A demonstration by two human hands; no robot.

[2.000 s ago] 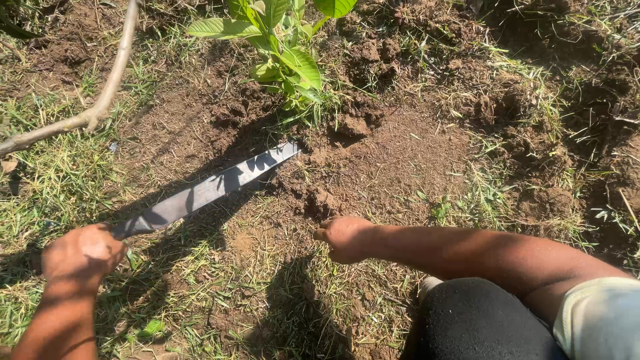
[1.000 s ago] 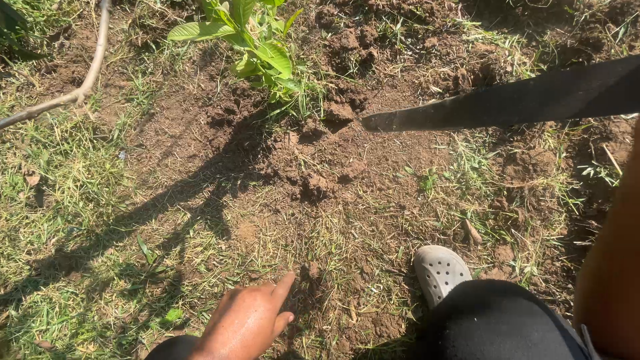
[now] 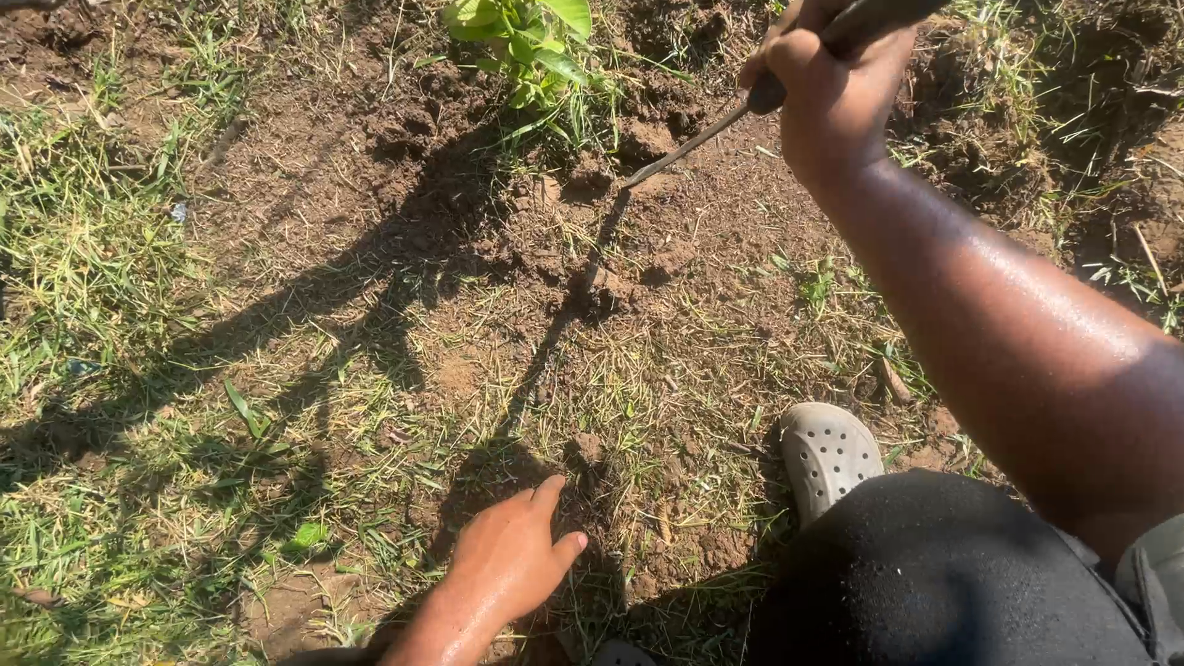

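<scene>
My right hand (image 3: 837, 97) is closed around the dark handle of a machete (image 3: 689, 148) at the upper right. Its blade, seen nearly edge-on, slants down to the left, with the tip at the loose soil beside a leafy young plant (image 3: 532, 55). At the bottom centre my left hand (image 3: 518, 548) is empty, fingers apart, low over the grass. Clods of brown soil (image 3: 610, 291) lie between the plant and my left hand. Whether the blade tip has entered the soil cannot be told.
A light clog with holes (image 3: 828, 458) and a dark-clad knee (image 3: 934, 573) are at the lower right. Cut grass (image 3: 102, 268) covers the ground at left. Rough soil with grass tufts (image 3: 1008, 92) is at the upper right.
Two seconds ago the machete was in my left hand, its blade pointing right; now my right hand holds it. The blade has swung down from its level position one second ago.
</scene>
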